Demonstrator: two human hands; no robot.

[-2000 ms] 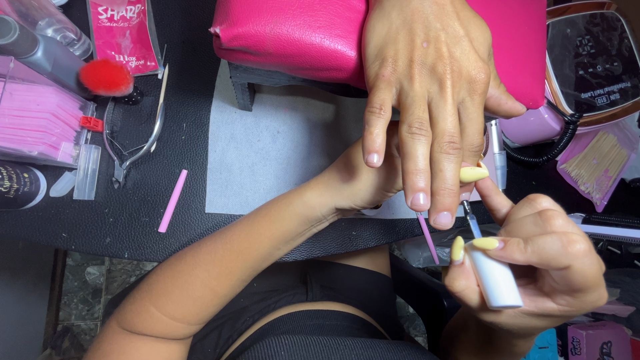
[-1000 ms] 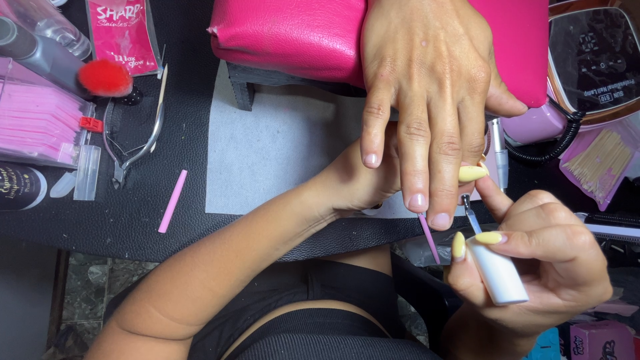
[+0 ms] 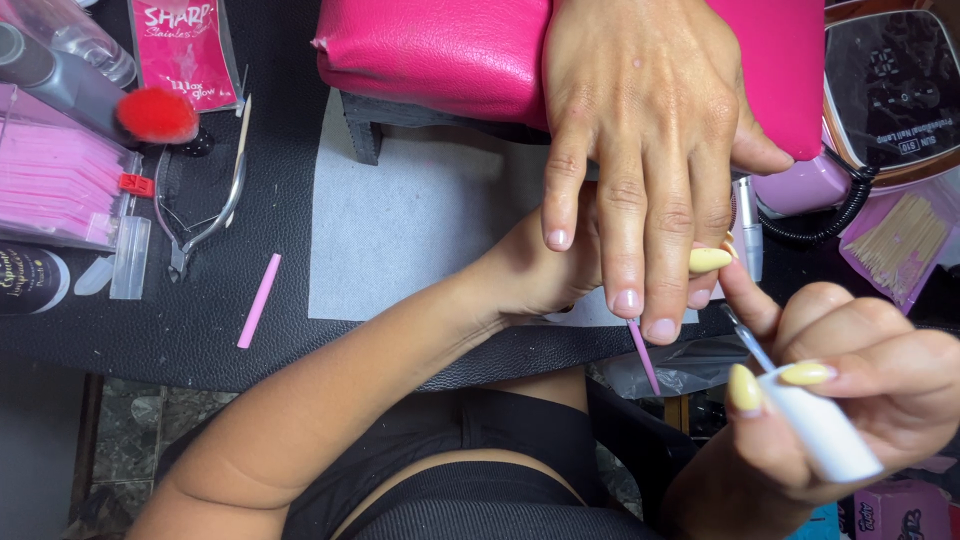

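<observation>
Another person's hand (image 3: 645,142) lies palm down over a pink padded armrest (image 3: 435,56), its fingers pointing toward me. My left hand (image 3: 559,259) reaches beneath those fingers; most of it is hidden, though one yellow-painted nail shows beside the person's fingers. A thin pink stick (image 3: 645,358) projects below the fingertips; what holds it is hidden. In my right hand (image 3: 862,367) is a white brush cap (image 3: 821,427), gripped between thumb and fingers, with its small nail brush (image 3: 742,334) pointing up and left, apart from the person's nails. One of my right fingers extends to the person's fingers.
Cuticle nippers (image 3: 199,240), a wooden stick (image 3: 241,150), a red fluffy brush (image 3: 157,116) and a box of pink files (image 3: 56,180) sit left. A pink strip (image 3: 259,300) lies on the black surface. A nail lamp (image 3: 892,90) and wooden sticks (image 3: 896,244) are right.
</observation>
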